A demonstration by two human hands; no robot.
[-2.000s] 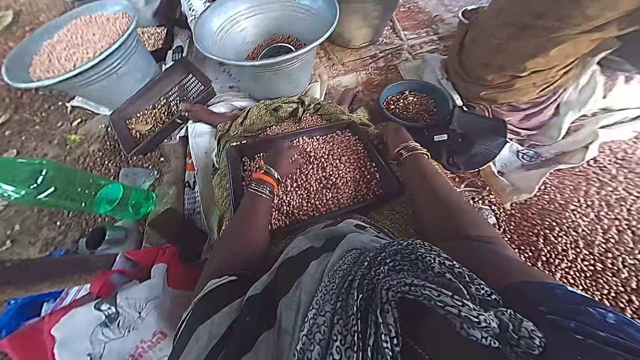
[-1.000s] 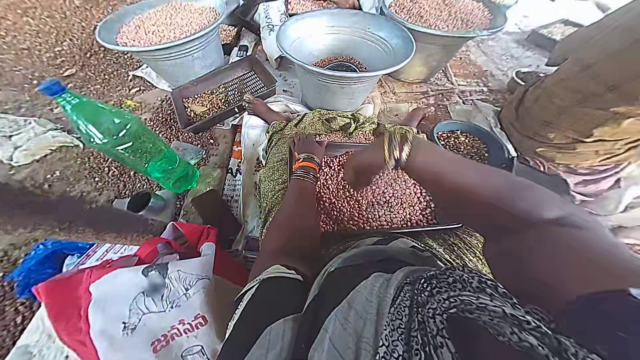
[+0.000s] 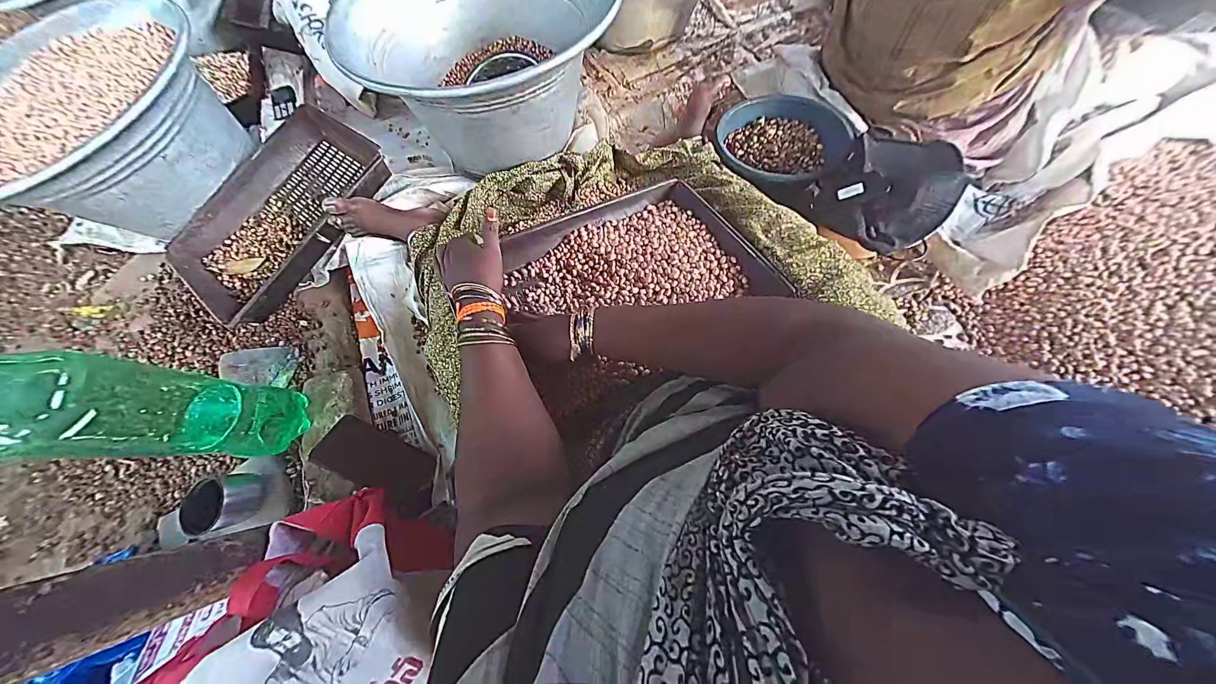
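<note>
A dark rectangular tray (image 3: 774, 275) of small reddish-brown nuts or seeds (image 3: 646, 252) lies tilted over a yellow-green patterned cloth (image 3: 836, 271) across my lap. My left hand (image 3: 472, 261), with orange and metal bangles at its wrist, grips the tray's left end, thumb up. Just below it is my right hand (image 3: 541, 337), its arm crossing over the near side of the tray; its fingers are in shadow, and whether they hold the tray or the nuts cannot be told. More nuts lie on the cloth beyond the tray's far edge.
A slotted crate (image 3: 214, 299) holds darker pieces at the left, below a full metal tub (image 3: 152, 161). Another metal tub (image 3: 513, 123) stands ahead, a blue-grey bowl (image 3: 736, 157) right of it. A green bottle (image 3: 123, 404), metal cup (image 3: 218, 503) and printed bag (image 3: 313, 627) are at lower left.
The tray, level on my lap two seconds ago, is now tilted. My right hand has moved from its right side across to its left end, near my left hand.
</note>
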